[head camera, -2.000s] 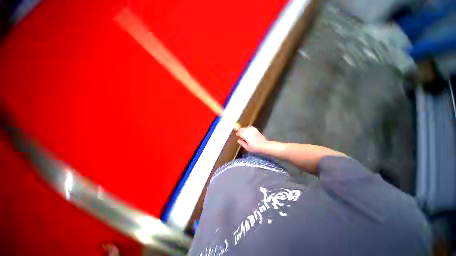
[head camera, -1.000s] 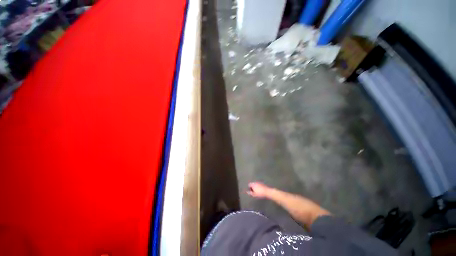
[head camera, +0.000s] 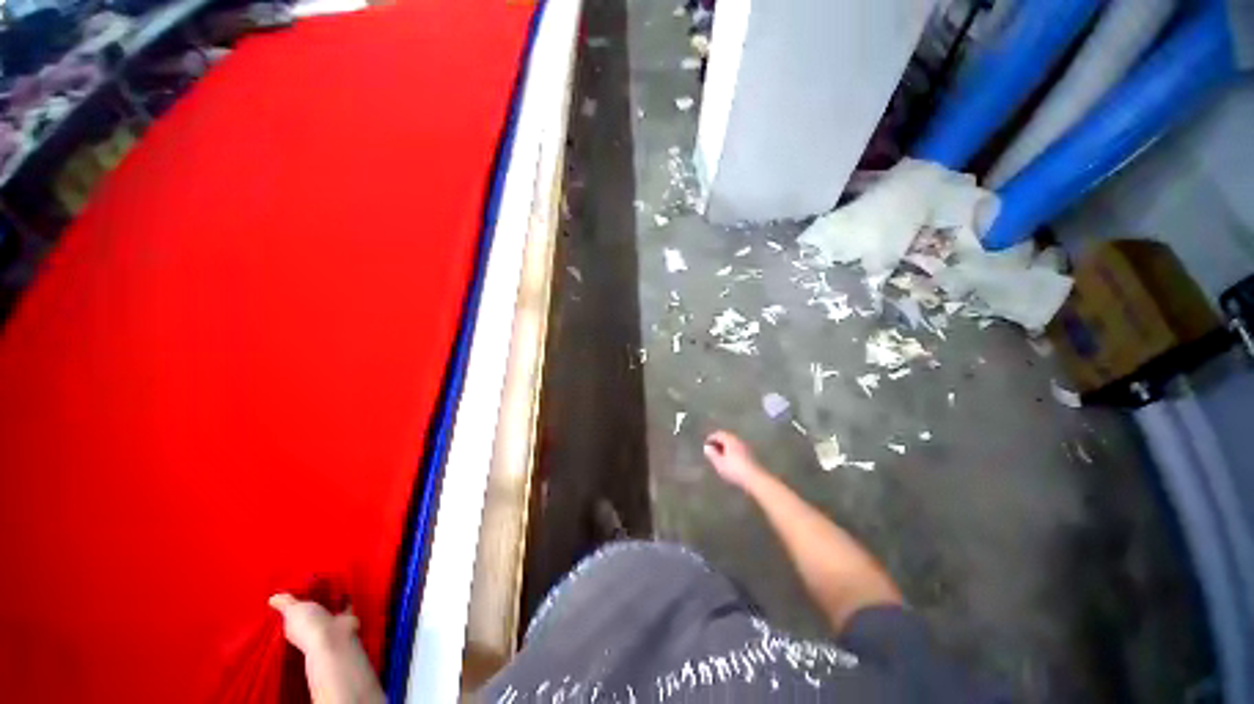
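The red fabric ply (head camera: 275, 303) covers the table at left, with a thin blue fabric edge (head camera: 447, 420) along its near side. My left hand (head camera: 319, 635) is at the bottom left, pinching the red fabric near this edge; folds gather around it. My right hand (head camera: 728, 458) hangs over the floor right of the table, its fingers curled, and nothing shows in it. The pale stick does not show.
A white underlay strip (head camera: 475, 426) and brown table edge (head camera: 514, 475) run beside the lay. A pale pillar (head camera: 805, 110) stands ahead. Scraps litter the grey floor (head camera: 784, 481). Blue rolls (head camera: 1121, 117) and a cardboard box (head camera: 1130, 316) are at right.
The view has turned and travelled along the table, and the metal bar has left it. The stick is no longer seen. My left hand has come into view, gripping the fabric.
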